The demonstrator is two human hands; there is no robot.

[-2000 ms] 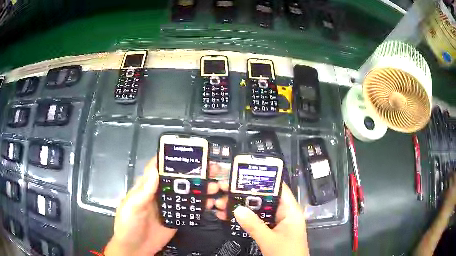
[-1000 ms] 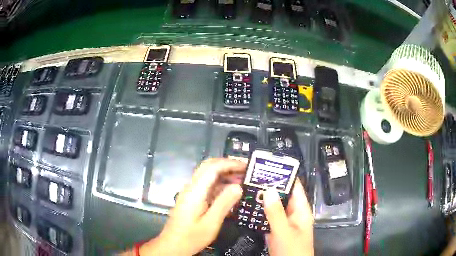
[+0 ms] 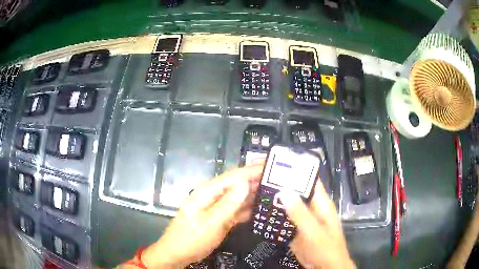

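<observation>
A black feature phone (image 3: 276, 210) with a lit whitish screen is upright in front of me. My right hand (image 3: 320, 226) holds it from the right, the thumb over the navigation key. My left hand (image 3: 210, 210) is at the phone's left edge, its fingertips partly hidden behind the phone; I cannot tell whether it grips anything. Behind, a clear blister tray (image 3: 142, 205) holds three face-up phones with dark screens, one at the left (image 3: 164, 63), one in the middle (image 3: 254, 71) and one further right (image 3: 305, 76). Face-down phones, one at the right (image 3: 361, 167), also lie in it.
Another tray (image 3: 100, 126) with face-down phones is at the left. A white-green fan (image 3: 441, 94) stands at the right, with red pens (image 3: 396, 210) below it. A yellow piece (image 3: 329, 88) lies beside a phone. A person's arm (image 3: 465, 244) shows at the right edge.
The second phone, earlier in my left hand, is no longer visible there. My left hand has moved right to the remaining phone. Its screen has turned from purple-blue to whitish.
</observation>
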